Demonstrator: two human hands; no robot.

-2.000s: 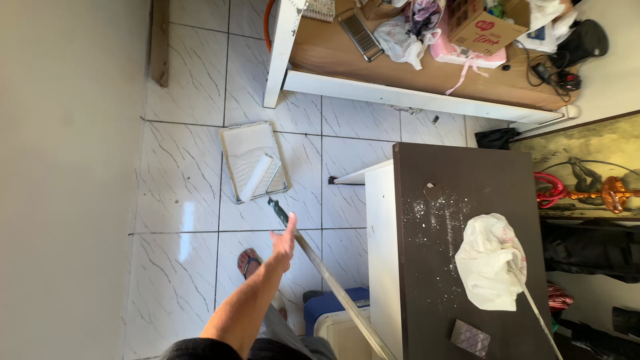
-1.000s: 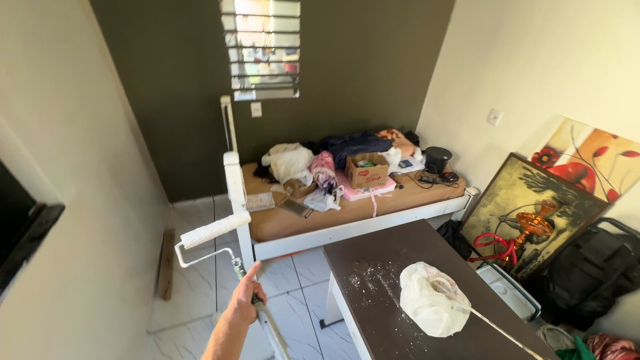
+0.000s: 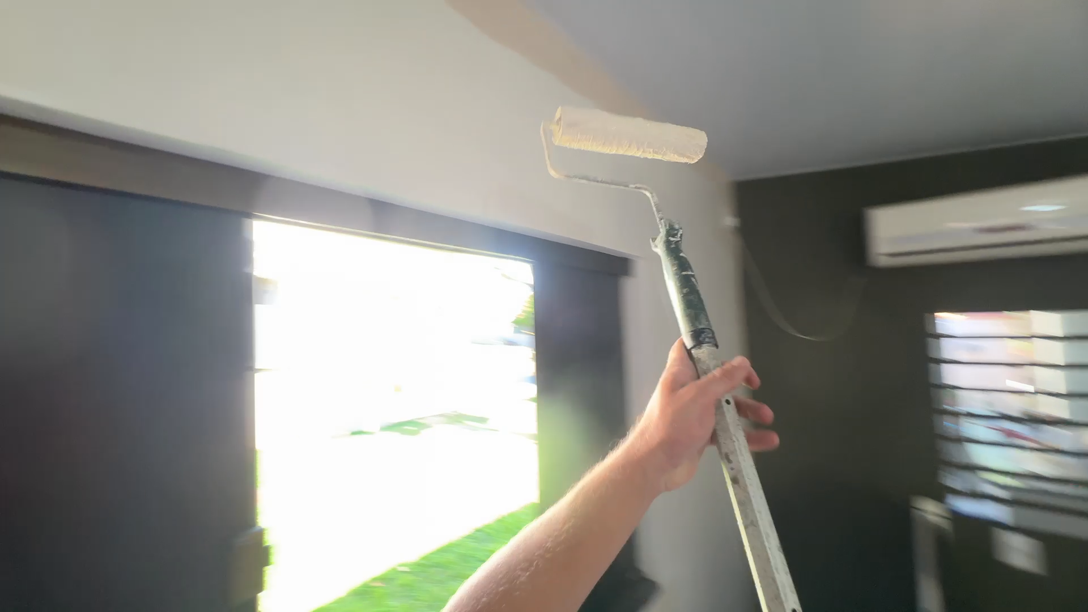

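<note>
From the lower middle of the head view my left hand [image 3: 693, 416] reaches up around a pale, worn extension pole [image 3: 748, 501]. One digit crosses in front of the pole, and other fingertips show on its right side. Just above the hand is the dark green, paint-marked handle [image 3: 687, 285] of a paint roller. Its wire frame bends up to a roller sleeve [image 3: 629, 134] coated in pale paint. The sleeve is in front of the upper wall, near the ceiling; whether it touches is not clear. My right hand is out of view.
A bright opening [image 3: 391, 408] with grass outside lies left, between dark panels [image 3: 119, 365]. A tan strip [image 3: 552, 51] runs between the pale wall and grey ceiling [image 3: 833, 68]. On the dark wall at right are an air conditioner [image 3: 977, 223], a hanging cable and a louvred window [image 3: 1011, 408].
The roller was at the tray on the floor, then raised above it; now it is up near the ceiling. My left hand stays on the pole. The view has swung upward and left.
</note>
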